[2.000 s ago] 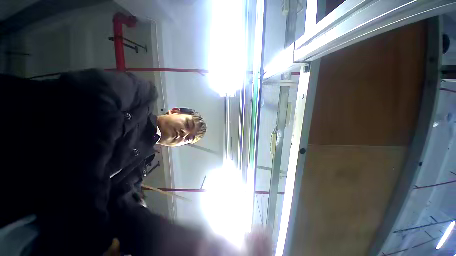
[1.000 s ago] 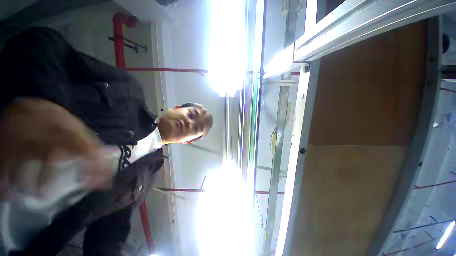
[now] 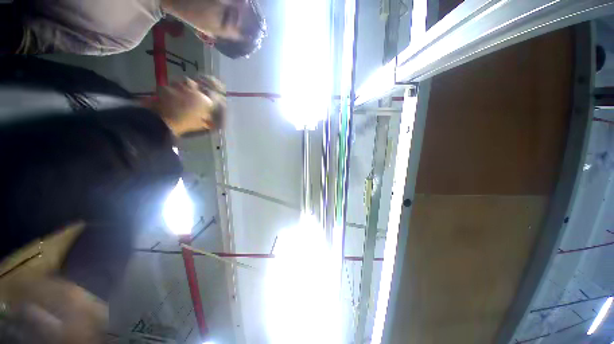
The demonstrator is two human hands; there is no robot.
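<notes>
The view is sideways and looks up. Neither of my hands can be made out as mine. A person in a dark jacket [image 3: 74, 161] fills much of the left side, head tilted and blurred. A blurred hand [image 3: 57, 309] shows at the lower left corner; whose hand it is and whether it holds anything cannot be told. A tan surface [image 3: 47, 252] lies just above this hand, too unclear to name. A grey blurred band [image 3: 54, 107] crosses the dark clothing.
A second person in a light shirt [image 3: 94, 27] is at the upper left. Bright tube lights [image 3: 306, 60], red pipes [image 3: 192, 289] and a brown overhead panel [image 3: 485, 134] in a pale metal frame [image 3: 471, 47] show above. The panel and frame fill the right side.
The person in the dark jacket has shifted and the head is higher in the picture. The light-shirted person has come into view. The large blurred hand at the left is gone; one shows lower down.
</notes>
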